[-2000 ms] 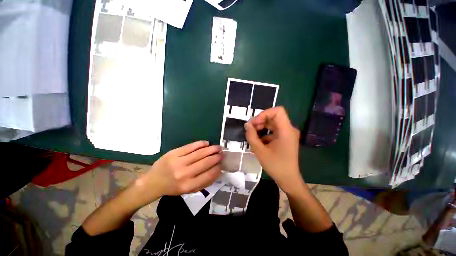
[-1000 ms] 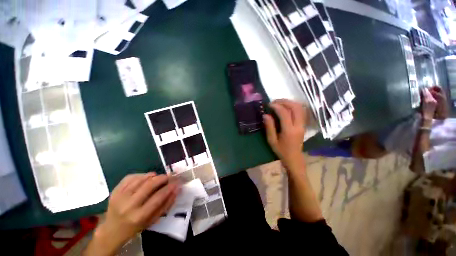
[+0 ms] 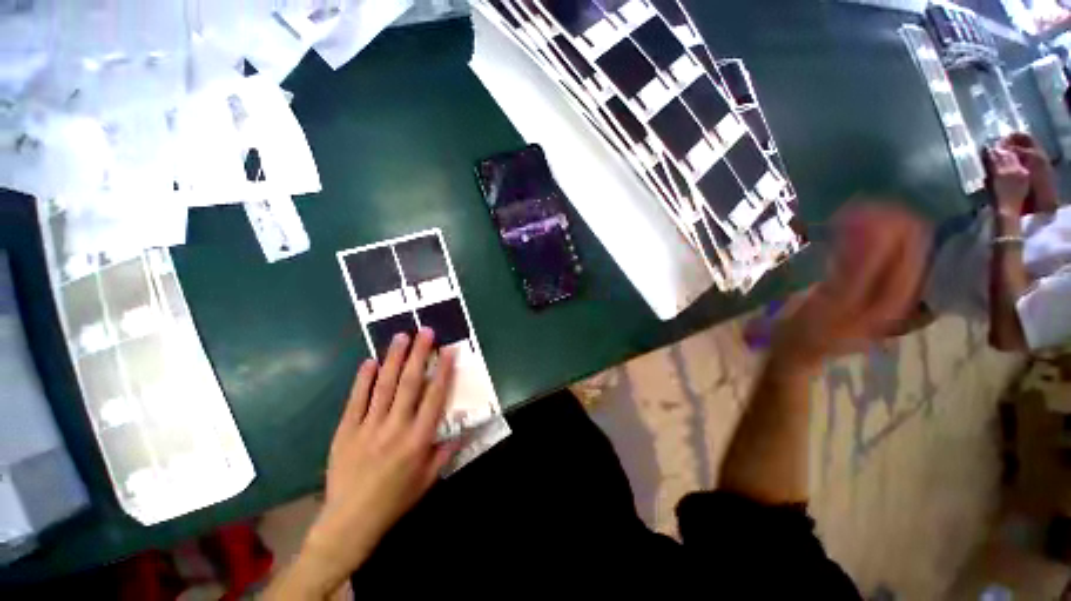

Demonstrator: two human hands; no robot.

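Observation:
A die-cut sheet (image 3: 399, 272) with black squares at its far end and paler squares nearer me lies on the green table, its near end at the table's edge. My left hand (image 3: 393, 405) lies flat over its middle, fingers slightly apart, covering some squares. My right hand (image 3: 875, 270) is blurred, raised off to the right beyond the table's edge, away from the sheet; whether it holds anything cannot be told.
A smartphone (image 3: 529, 225) lies right of the sheet. Beyond it are a white sheet (image 3: 587, 176) and a fanned stack of black-square sheets (image 3: 681, 112). Pale-square sheets (image 3: 176, 387) and crumpled white liners (image 3: 106, 112) lie left. Another person's hands (image 3: 1012, 170) are far right.
My right hand has moved from beside the phone out to the right. My left hand now lies flat on the sheet, and the white liner it held is gone from it. More liner covers the small label.

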